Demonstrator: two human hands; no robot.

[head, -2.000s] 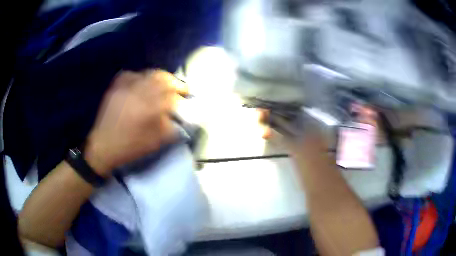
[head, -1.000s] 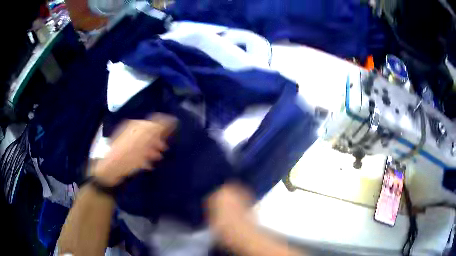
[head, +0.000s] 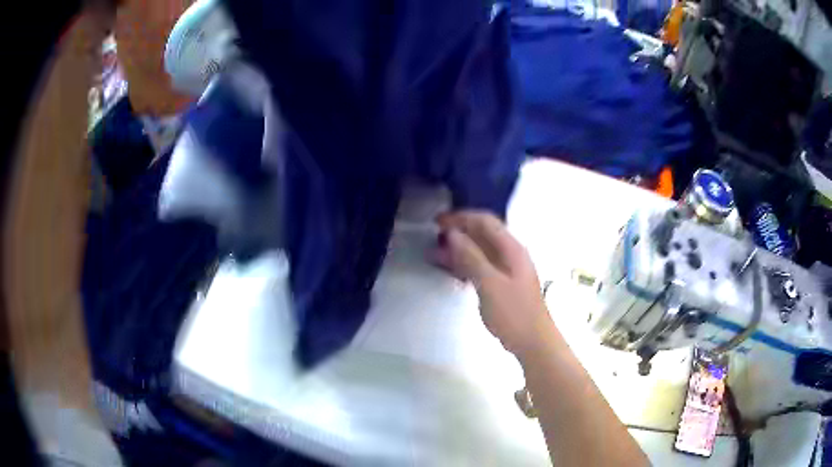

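Observation:
A large navy garment (head: pixel 365 137) hangs raised over the table, its lower part blurred and one navy end pointing down. A blurred white and navy part (head: pixel 214 173) hangs at its left. My left forearm rises along the left edge of the picture; my left hand is cut off at the top. My right hand (head: pixel 488 260) is at the lower right edge of the hanging cloth with fingers curled; whether it grips the cloth cannot be told.
The white table (head: pixel 575 210) lies below the cloth. The sewing machine (head: pixel 721 264) stands at the right, with a lit smartphone (head: pixel 702 408) beside it. More navy cloth (head: pixel 593 100) lies behind the table. Part of another person (head: pixel 150 68) shows at upper left.
The navy garment has been lifted from a heap in front of me and now hangs. My left arm has gone up, its hand out of the picture. My right hand is higher and further right.

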